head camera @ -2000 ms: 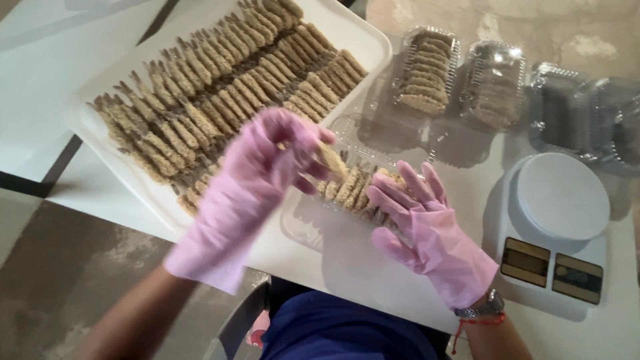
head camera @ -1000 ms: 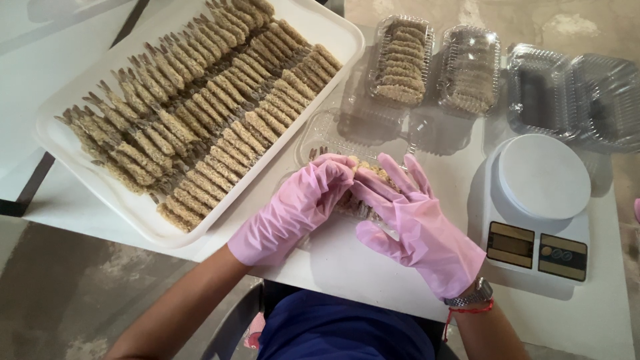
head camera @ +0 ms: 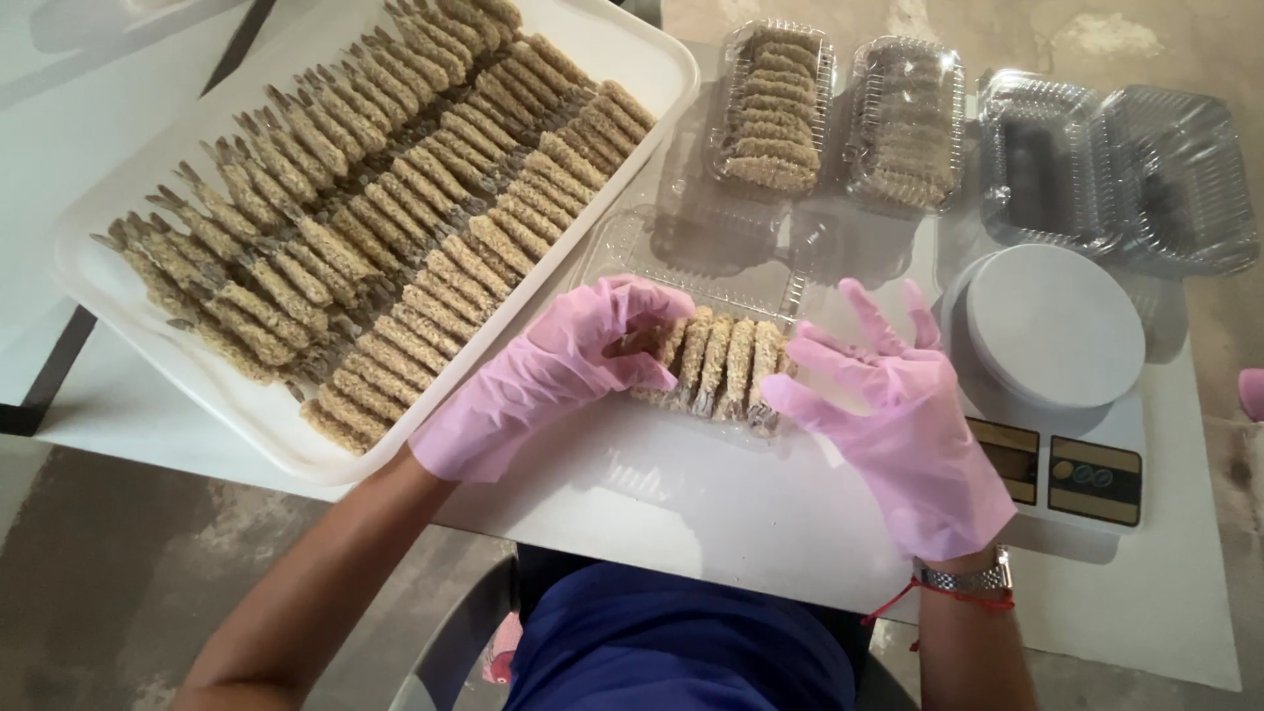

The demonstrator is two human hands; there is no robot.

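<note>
Pink gloves cover both hands. A row of breaded shrimp (head camera: 729,360) lies crosswise in an open clear plastic clamshell container (head camera: 750,434), its lid folded back behind. My left hand (head camera: 622,331) curls at the row's left end, thumb and fingers apart around the end pieces; whether it grips one is unclear. At the right end, my right hand (head camera: 879,415) has its fingers spread, with thumb and forefinger beside the last pieces and nothing held. To the left, a large white plastic tray (head camera: 247,434) bears several rows of breaded shrimp with tails showing.
Two closed clamshells of breaded shrimp (head camera: 775,109) (head camera: 904,123) stand behind the open one. An open clamshell without shrimp (head camera: 1052,163) is at the back right. A white digital kitchen scale (head camera: 1057,326) stands right of my right hand. The white table's front edge (head camera: 691,573) runs near my body.
My left hand was over the tray's near edge, then came right to the clamshell. Since a second ago both hands have moved apart, uncovering the row of shrimp between them.
</note>
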